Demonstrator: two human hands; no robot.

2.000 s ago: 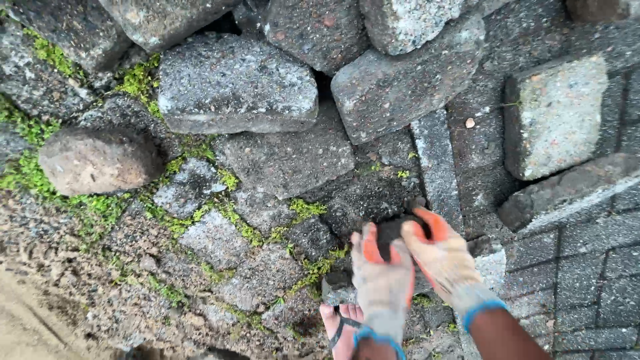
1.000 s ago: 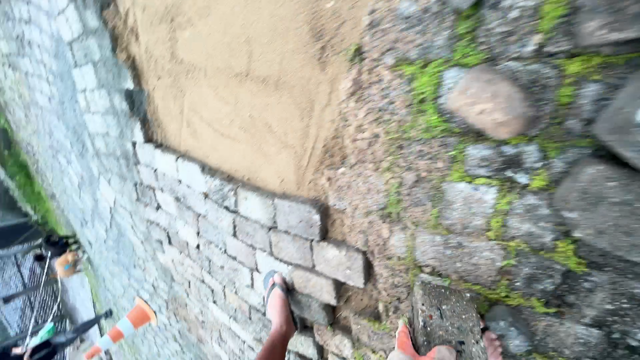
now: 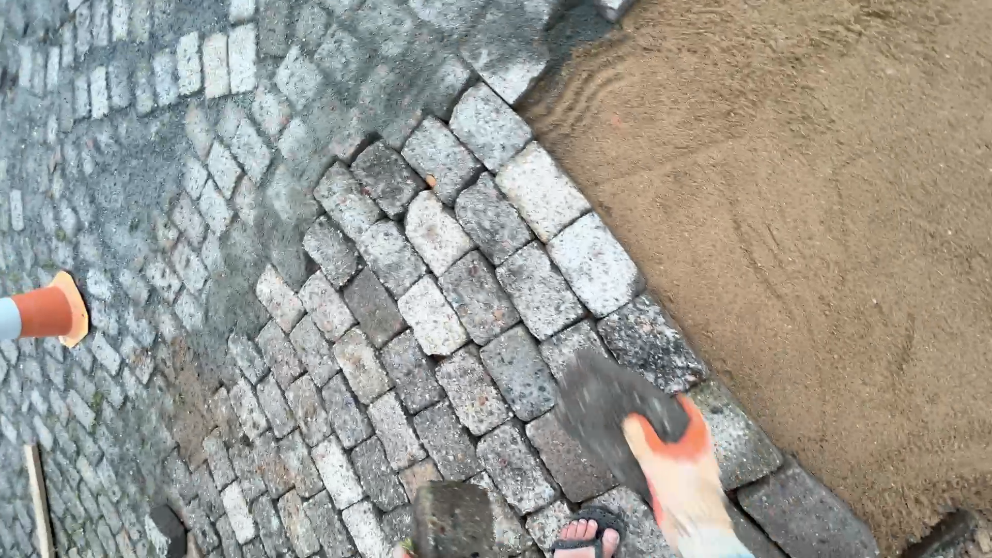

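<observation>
My right hand point(image 3: 682, 465), in a white and orange work glove, grips a dark grey paving stone point(image 3: 597, 411) above the laid stones, near their edge with the sand. The held stone is blurred. At the bottom edge, a second, brownish-grey stone point(image 3: 453, 521) is held up by my left hand point(image 3: 403, 551), of which only an orange fingertip shows at the stone's lower left. Beneath both hands lie rows of granite setts point(image 3: 519, 370) set close together. A bed of smooth brown sand point(image 3: 790, 232) borders them on the right.
My sandalled foot point(image 3: 585, 536) stands on the setts between the hands. An orange and white traffic cone point(image 3: 50, 310) lies sideways in view at the left. A wooden strip point(image 3: 39, 500) is at the lower left, and a dark block point(image 3: 167, 531) lies nearby. Grey grit covers paving at the upper left.
The view has swung from the mossy stones and stone pile to the laid setts and sand. Two seconds ago both gloved hands were together at a dark stone; now they are apart, each with a stone.
</observation>
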